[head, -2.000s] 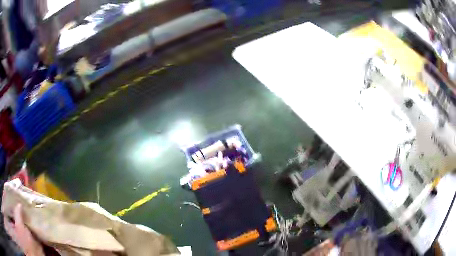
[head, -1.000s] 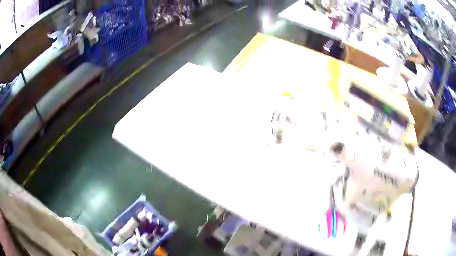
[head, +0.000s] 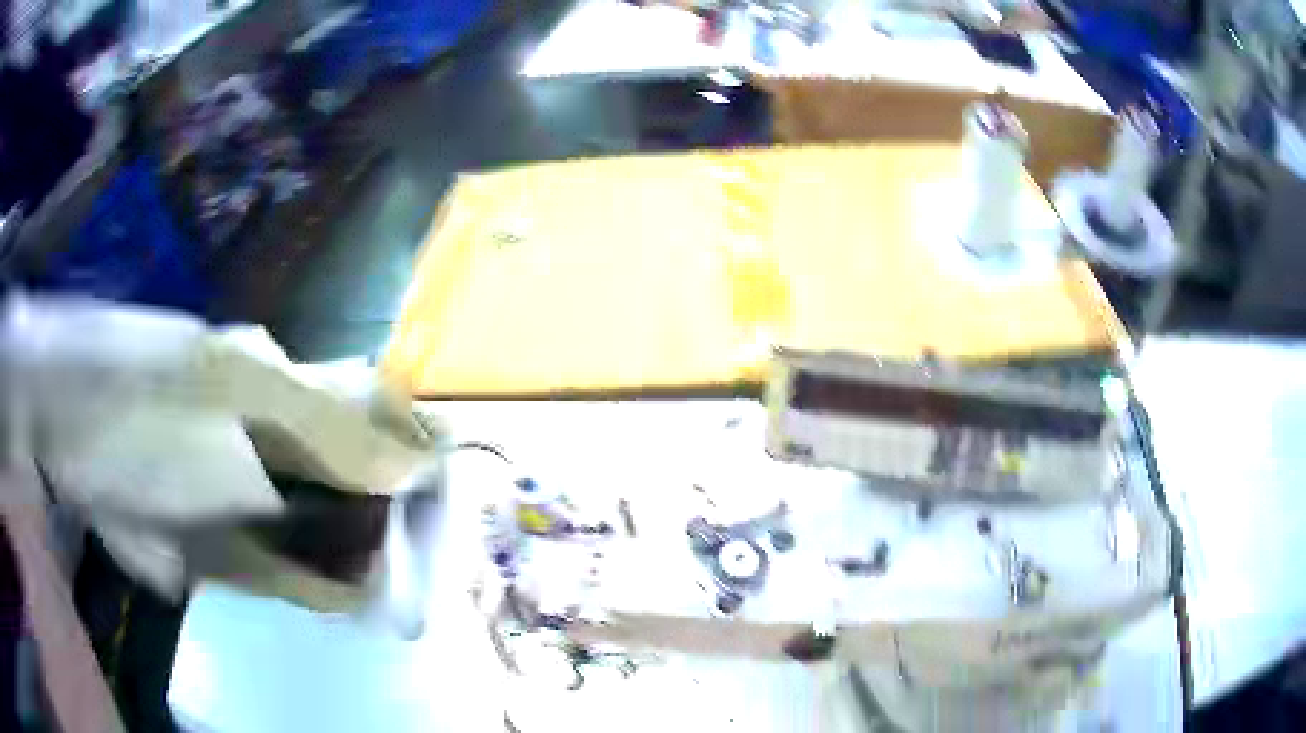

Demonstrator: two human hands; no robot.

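The khaki garment (head: 315,415) is bunched and blurred at the left, raised over the left end of the white machine table (head: 287,659). A pale part and a dark opening show in it. A bare forearm (head: 57,616) reaches up to it from the lower left; my left hand itself is hidden by the cloth, which hangs from it. My right hand is not in view. The cream-white sewing machine head (head: 988,644) lies across the lower right, with its needle end (head: 544,573) to the right of the garment.
A grey control panel (head: 945,430) stands above the machine head. Behind is an orange-tan board (head: 602,272) with a white thread cone (head: 991,186); another white cone (head: 1132,172) stands at its right. Another white table (head: 645,43) is at the back. Blue crates (head: 129,236) blur at upper left.
The view has swung right and closer to the machine. The garment has risen from the lower left corner to over the table's left end. The floor crate and red-blue scissors have left view.
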